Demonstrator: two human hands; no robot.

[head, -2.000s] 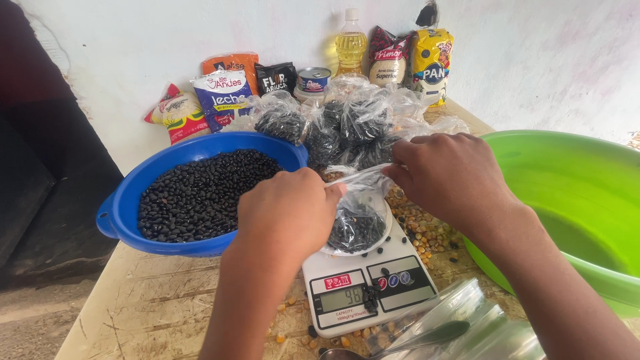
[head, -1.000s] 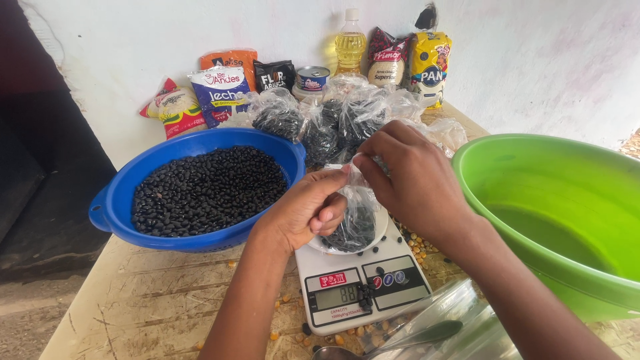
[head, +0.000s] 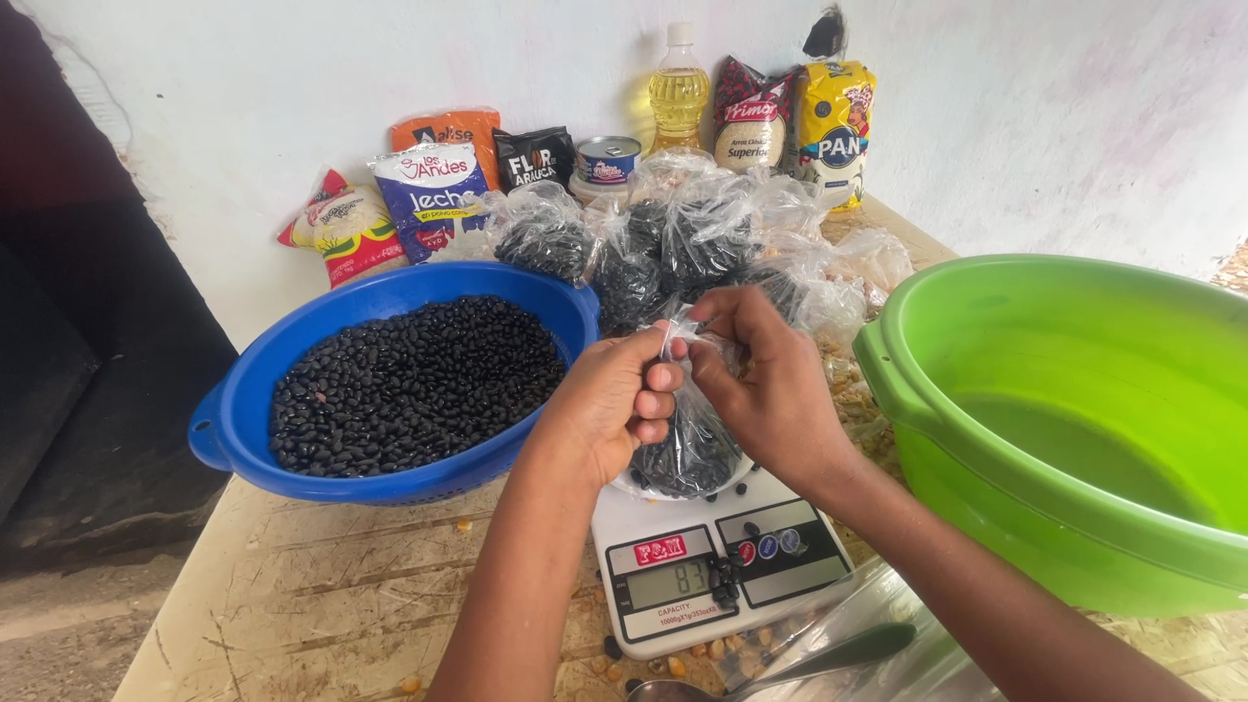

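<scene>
A clear plastic bag of black beans (head: pixel 687 448) rests on the round plate of a white digital kitchen scale (head: pixel 639 624). My left hand (head: pixel 629 395) is closed around the gathered neck of this bag. At the neck's other side, my right hand (head: pixel 756 366) pinches the plastic near its top with thumb and fingers. Several loose black beans lie on the scale's front panel. Left of my hands stands a blue colander (head: pixel 244 390) holding many black beans (head: pixel 409 390). Behind my hands, several filled plastic bags (head: pixel 707 234) are heaped together.
A green plastic tub (head: pixel 975 448) stands at the right. Against the wall are an oil bottle (head: pixel 679 93), a can (head: pixel 607 161) and several food packets (head: pixel 434 190). Near the front edge, a spoon (head: pixel 829 663) lies by clear plastic bags (head: pixel 926 673), with scattered corn kernels around the scale.
Two seconds ago my hands were apart, stretching the bag's top between them. They have since come together at the gathered neck, and the bag has stayed over the scale.
</scene>
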